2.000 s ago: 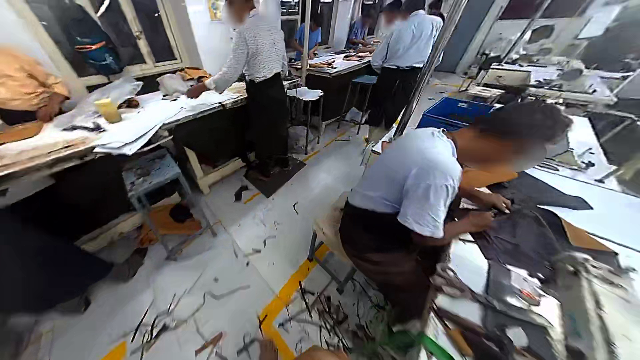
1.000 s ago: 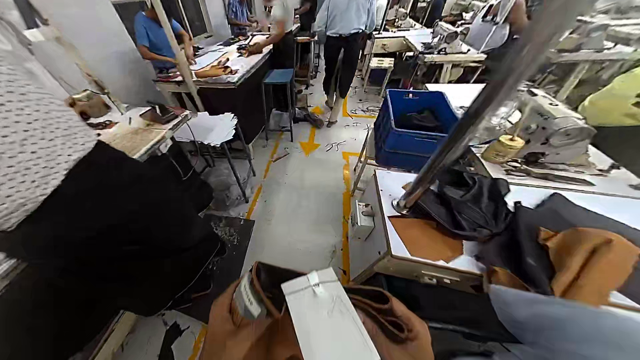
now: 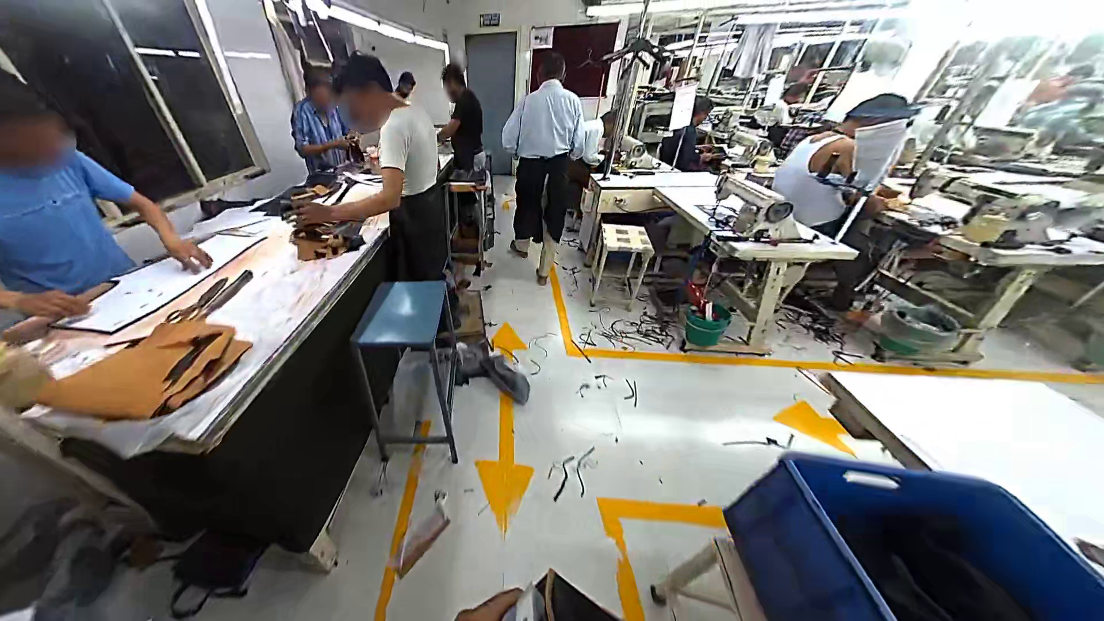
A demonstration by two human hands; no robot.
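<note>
At the bottom edge of the head view, part of my left hand (image 3: 490, 607) grips a dark brown folded leather piece (image 3: 569, 601) with something white against its near side. Most of the bundle is cut off by the frame. My right hand is out of view. A blue plastic crate (image 3: 776, 517) with dark material inside stands close at the right. On the left workbench (image 3: 293, 345), tan leather pieces (image 3: 142, 371) lie beside scissors (image 3: 203, 302), and a person in a blue shirt rests both hands near a white sheet (image 3: 172, 276).
A blue-topped stool (image 3: 401, 315) stands in the aisle beside the bench, near a grey cloth (image 3: 507, 378) on the floor. A person in a light shirt (image 3: 545, 121) is farther up the aisle. Sewing machine tables (image 3: 776, 246) and a white stool (image 3: 625, 240) line the right.
The view has moved forward along the aisle and tilted up. A second ago both hands showed around the brown leather bundle; now only part of the left hand and the bundle's top show.
</note>
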